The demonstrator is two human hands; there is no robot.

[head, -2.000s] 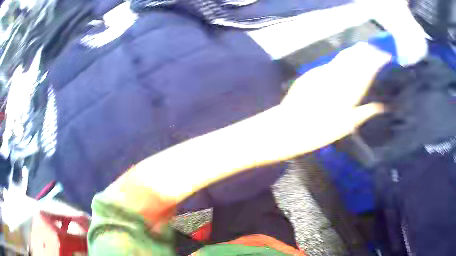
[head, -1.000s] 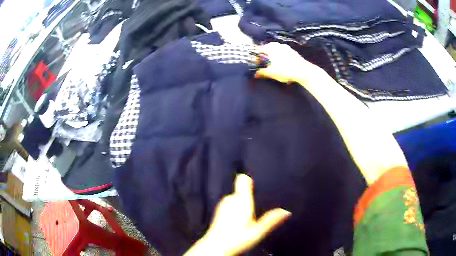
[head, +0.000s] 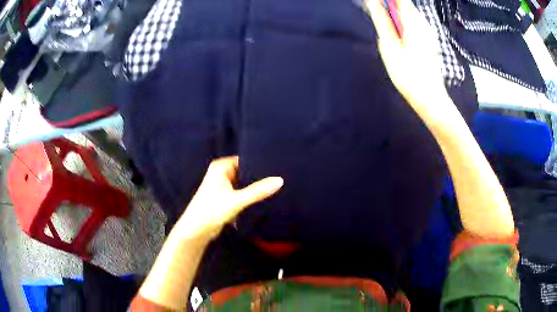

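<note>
A navy sleeveless garment (head: 317, 122) is spread over my lap and the table edge, its long placket edge running down the middle. Black-and-white check shows at both armholes. My left hand (head: 223, 198) is at the lower placket, thumb and forefinger apart; the thumb lies on the cloth and the other fingertips are partly hidden at the edge. My right hand (head: 409, 58) lies on the upper right part, near the armhole, with pinkish-red thread snips (head: 393, 15) in it. A tiny pale dot shows on the upper placket. No needle or thread can be made out.
A red plastic stool (head: 36, 177) stands on the speckled floor at left. A dark cloth with a red edge (head: 79, 97) and a clear plastic bag (head: 76, 24) lie on the left table. Stacked check-edged garments (head: 501, 52) are at upper right, above a blue crate (head: 513, 140).
The garment was turned and spread out, and now sits higher in view with its neck out of frame. My right hand has moved up and right; my left hand has moved left and up.
</note>
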